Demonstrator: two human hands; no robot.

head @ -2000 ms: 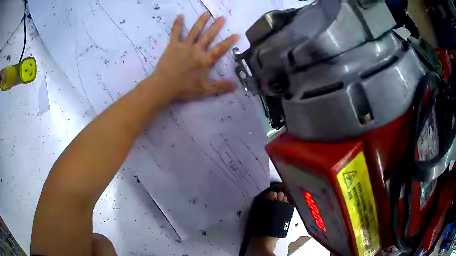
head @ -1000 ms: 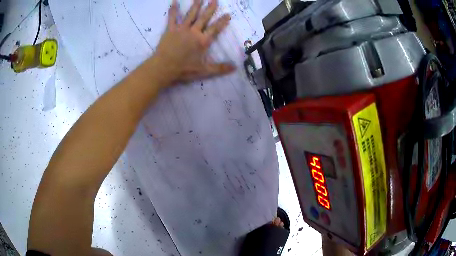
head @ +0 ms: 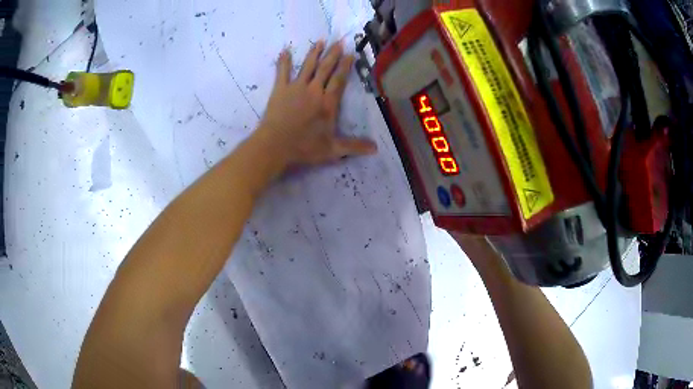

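The cutting machine (head: 486,121) fills the upper right, with a red body, a lit "4000" display and a yellow warning strip. My left hand (head: 315,114) lies with fingers spread on the white paper marker (head: 334,251), just left of the machine, and holds nothing. The paper has thin drawn lines and dark specks. My right forearm comes up from the lower right and passes under the machine body, which hides my right hand. The machine's base and blade are hidden too.
A yellow object with a black cord (head: 99,89) lies on the white table (head: 144,220) at the upper left. A dark sandal (head: 403,374) shows at the bottom centre. Black cable (head: 615,152) loops on the machine's right side. Grey-white blocks (head: 669,304) stand at the right edge.
The machine sits higher in the picture, showing more of its display side and rear. My right forearm has come into view. My left hand stays spread on the paper, and the sandal shows less.
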